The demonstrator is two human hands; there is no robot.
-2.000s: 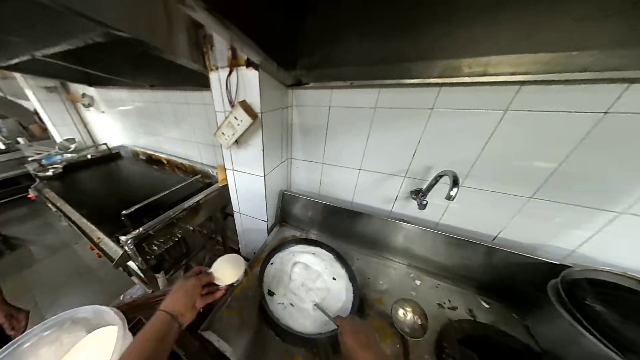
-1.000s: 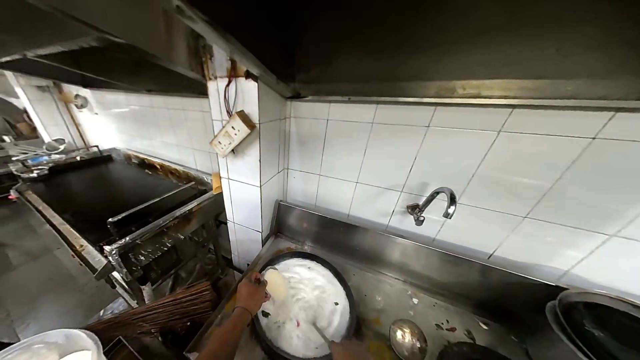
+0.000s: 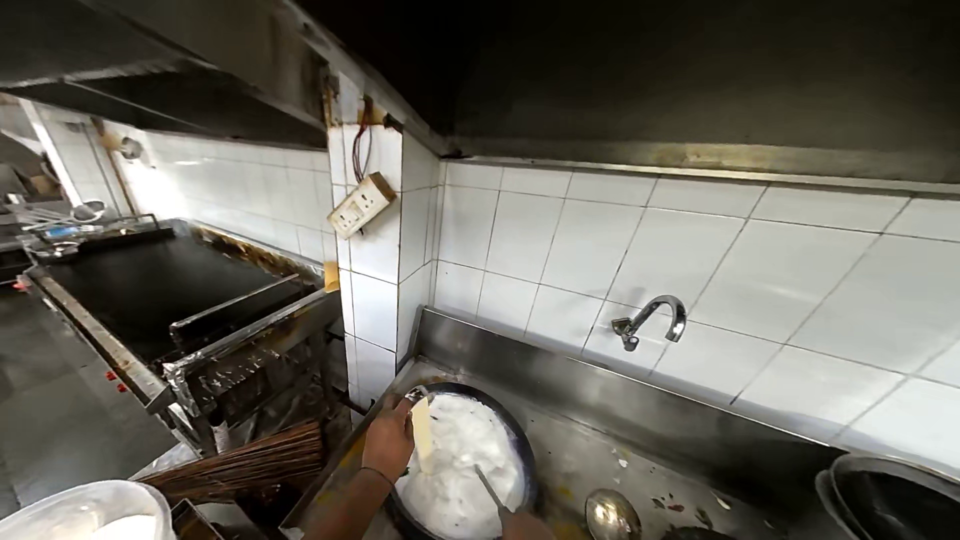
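A round dark pan (image 3: 523, 442) stands on the steel counter, filled with a thick white mixture (image 3: 465, 457). At its left rim my left hand (image 3: 390, 442) grips a small bowl (image 3: 417, 393), tilted, and a pale cream liquid (image 3: 422, 435) runs from it into the pan. My right hand (image 3: 525, 527), partly cut off by the bottom edge, holds the handle of a metal utensil (image 3: 489, 486) whose far end is sunk in the white mixture. To the right of the pan lies a metal ladle (image 3: 613, 514).
A white plastic tub (image 3: 146, 499) with white contents is at the lower left, beside a stick broom (image 3: 255, 457). Behind are a large griddle (image 3: 165, 281), a socket box (image 3: 361, 205) and a wall tap (image 3: 652, 319). Dark pans (image 3: 840, 487) stand at right; food scraps dot the counter (image 3: 577, 442).
My left hand has moved from left of the pan to its rim with the bowl, which is now tipped and pouring. My right hand stays on the utensil at the pan.
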